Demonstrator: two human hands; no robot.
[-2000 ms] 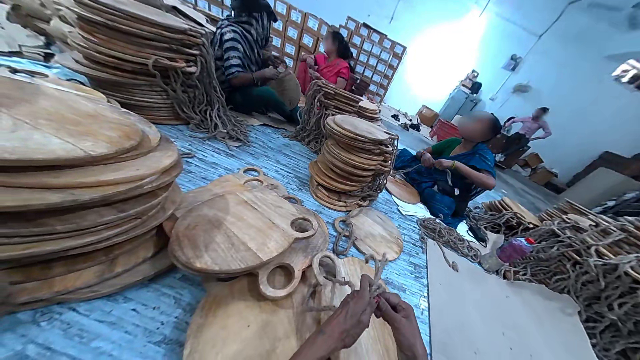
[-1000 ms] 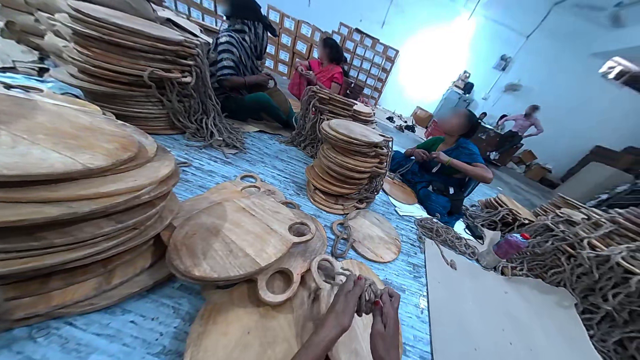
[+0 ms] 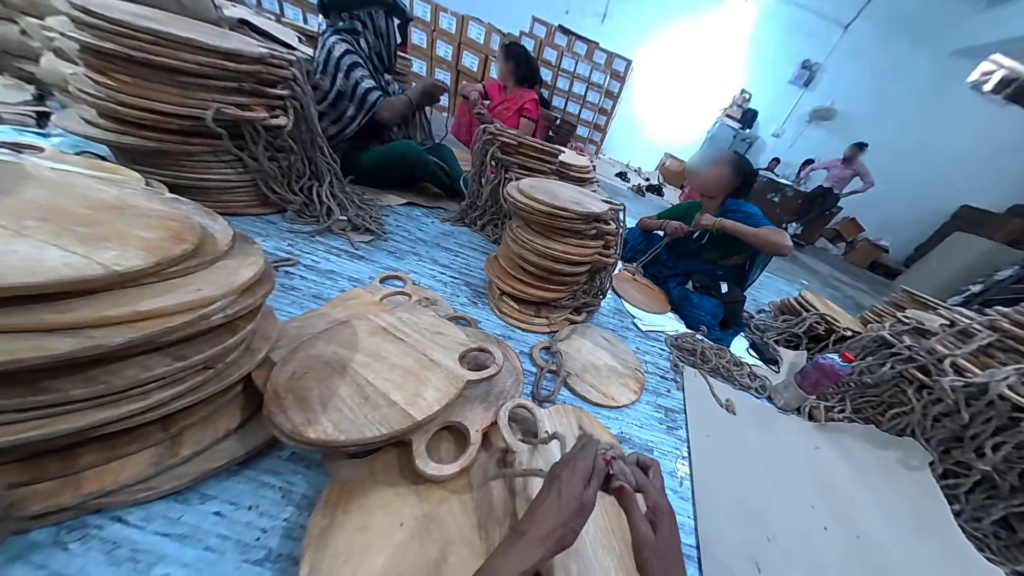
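Both my hands meet over a round wooden board (image 3: 596, 512) with a ring handle (image 3: 520, 422), low in the middle of the view. A grey-brown rope (image 3: 550, 438) runs through that ring to my fingers. My left hand (image 3: 572, 488) pinches the rope, and my right hand (image 3: 646, 500) holds the bunched part against it; the fingers hide its exact form. Left of my hands, more round boards with ring handles (image 3: 372, 376) lie overlapped. Beyond them a smaller round board (image 3: 602, 366) has a knotted rope (image 3: 549, 376) at its ring.
Tall stacks of round boards stand at the left (image 3: 120, 320), back left (image 3: 176, 104) and centre (image 3: 552, 248). At right lie a cardboard sheet (image 3: 808, 488), a plastic bottle (image 3: 824, 374) and a heap of roped boards (image 3: 936, 408). Several people sit behind; one nearby (image 3: 704, 240) handles a rope.
The loose rope loops that showed above my fingers two seconds ago are now bunched between my hands. The nearby seated person's hands have risen and moved apart.
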